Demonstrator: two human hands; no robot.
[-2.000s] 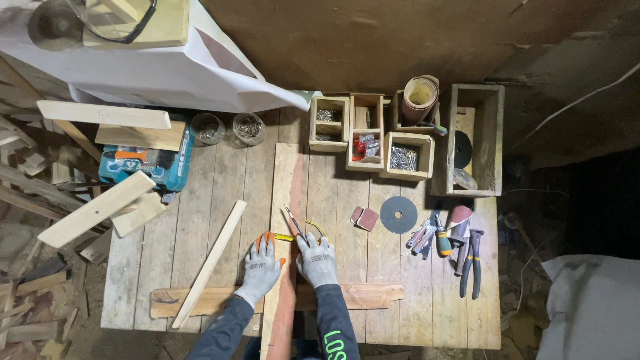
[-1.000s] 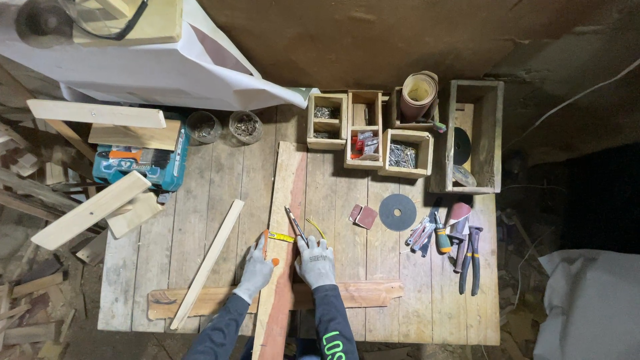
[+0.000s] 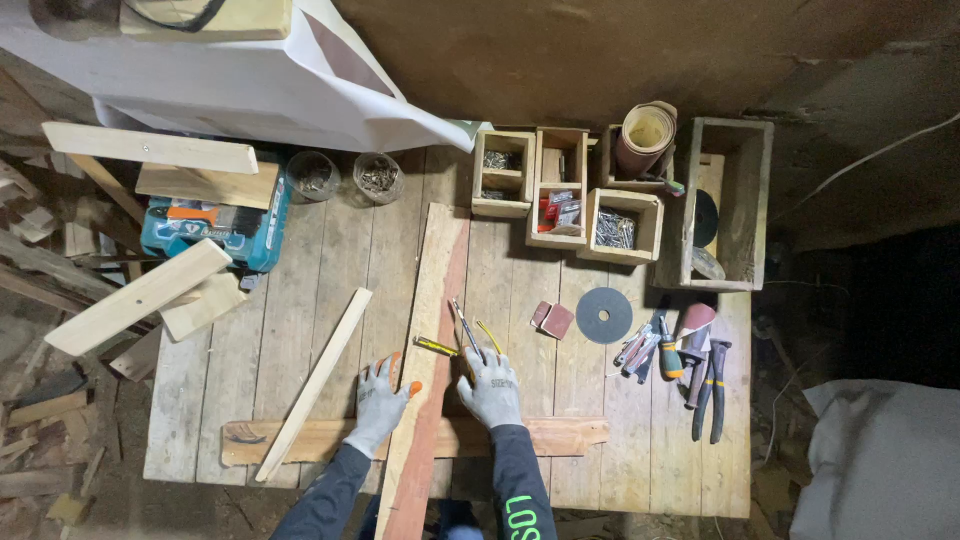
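Observation:
A long two-toned wooden board [image 3: 435, 330] runs up the bench and overlaps a crosswise board [image 3: 540, 436]. My left hand [image 3: 379, 405], in a grey glove with orange fingertips, rests at the long board's left edge, fingers apart, holding nothing. On the board's right side, my gloved right hand [image 3: 491, 386] grips a tape measure, its body mostly hidden by the fingers; the short yellow blade [image 3: 436, 346] lies across the board. A pencil-like marking tool [image 3: 466, 326] sticks up from the same hand. Left of my left hand lies a narrow wooden strip [image 3: 315, 384].
Wooden boxes [image 3: 619, 259] with screws and small parts stand at the back, beside a sandpaper roll [image 3: 645, 139]. A cutting disc [image 3: 604, 315], sandpaper pieces [image 3: 556, 321], a screwdriver [image 3: 670, 356] and pliers [image 3: 709, 397] lie right. A teal case [image 3: 270, 240] and offcuts sit left.
My left hand has come away from the tape blade to the board's left edge. The blade now shows shorter across the board, beside my right hand.

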